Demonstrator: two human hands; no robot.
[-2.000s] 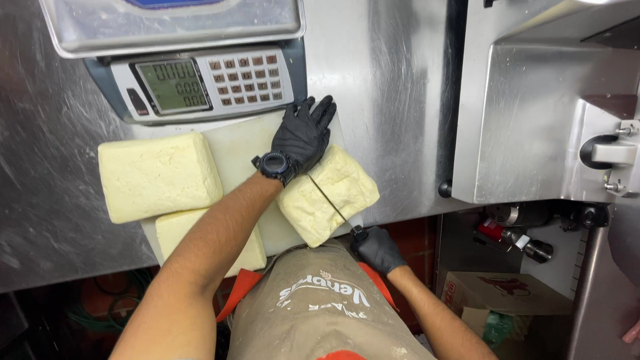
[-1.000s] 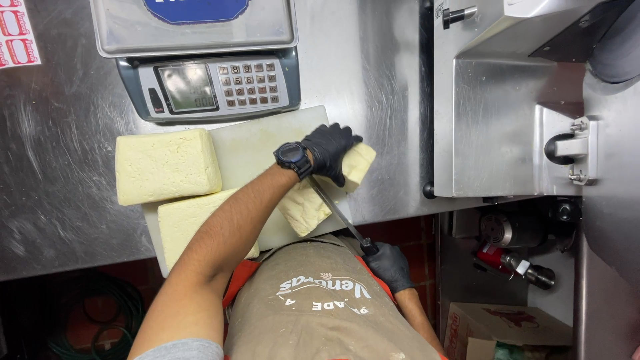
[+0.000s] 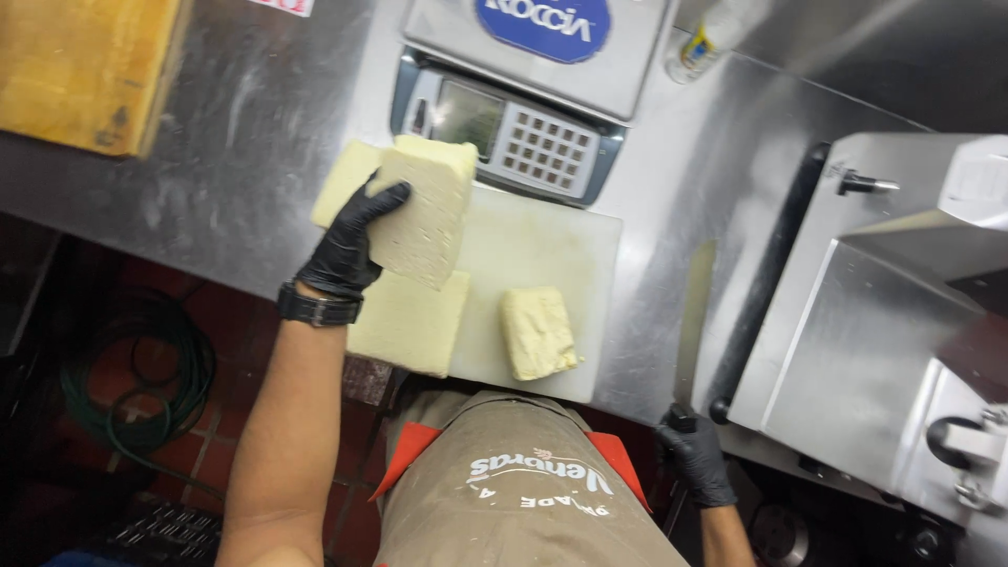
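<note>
My left hand (image 3: 346,236), in a black glove, grips a thick slab of pale yellow cheese (image 3: 425,209), its cut face toward me, raised beside the scale. Behind and left of it, another cheese block (image 3: 341,185) shows in part. A larger block (image 3: 413,323) lies at the left of the white cutting board (image 3: 543,236). On the board's right part rests a smaller cheese piece (image 3: 538,332) with a rough surface. My right hand (image 3: 697,461), also gloved, holds a long knife (image 3: 694,323) by its handle, blade pointing away from me over the steel counter.
A digital scale (image 3: 543,150) stands behind the board. A slicer-like steel machine (image 3: 827,339) occupies the right. At the upper left lies a yellow board or block (image 3: 87,71), and a bottle (image 3: 705,47) stands at the back. A coiled green hose (image 3: 138,378) is on the floor.
The cheese under my left hand is now apart: one small piece lies on the board. My left hand has moved left and holds a slab; the knife has moved right, off the cheese. The view has shifted and turned.
</note>
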